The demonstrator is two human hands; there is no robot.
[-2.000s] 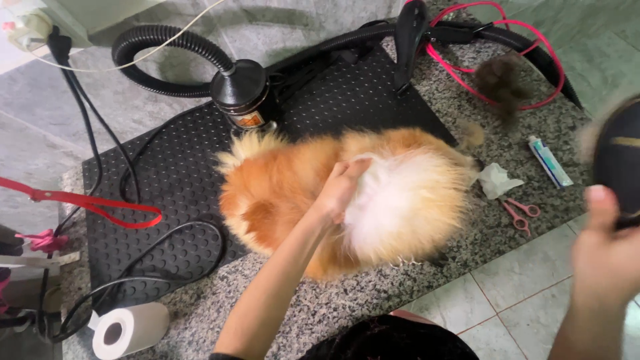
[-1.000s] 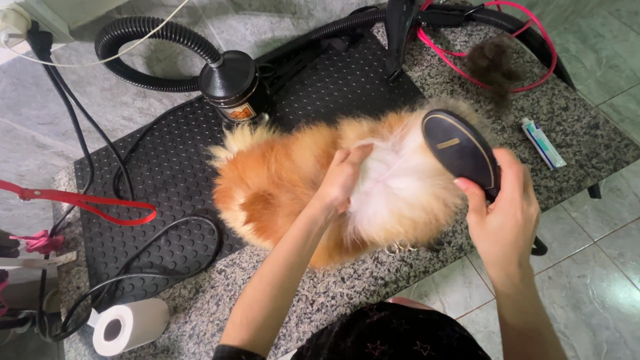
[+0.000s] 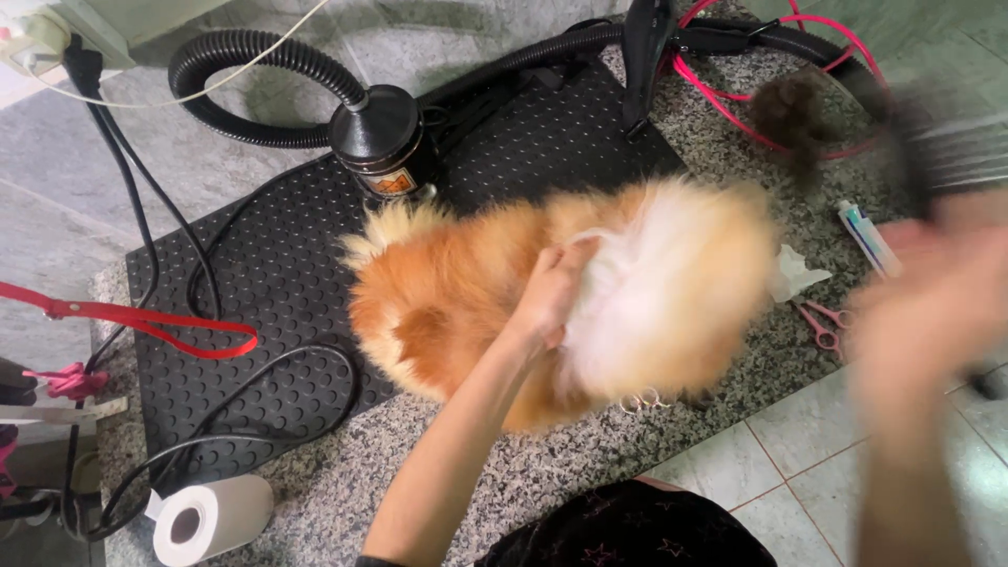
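Note:
An orange and white fluffy dog [image 3: 457, 315] lies across a black studded rubber mat [image 3: 260, 315] and a granite tabletop. My left hand [image 3: 555, 295] presses into its coat, at the border of the orange and white fur, with some fur at the fingers. Off the dog's right end, my right hand [image 3: 929, 291] is blurred by motion. It holds a dark pet brush [image 3: 917, 157], also strongly blurred, over the table's right end. Pink-handled scissors [image 3: 823, 324] and a crumpled white tissue [image 3: 797, 273] lie between the dog and my right hand.
A black dryer canister [image 3: 378, 138] with a ribbed hose stands behind the dog. Black cables and a red leash [image 3: 181, 327] cross the mat's left side. A paper roll [image 3: 216, 516] sits at the front left. A tube [image 3: 869, 239], loose dark hair [image 3: 791, 114] and a pink cord [image 3: 724, 102] lie right.
My right hand has moved off the white fur to the right with the brush. The tissue and scissors, hidden a second ago, show again. My left hand stays on the dog.

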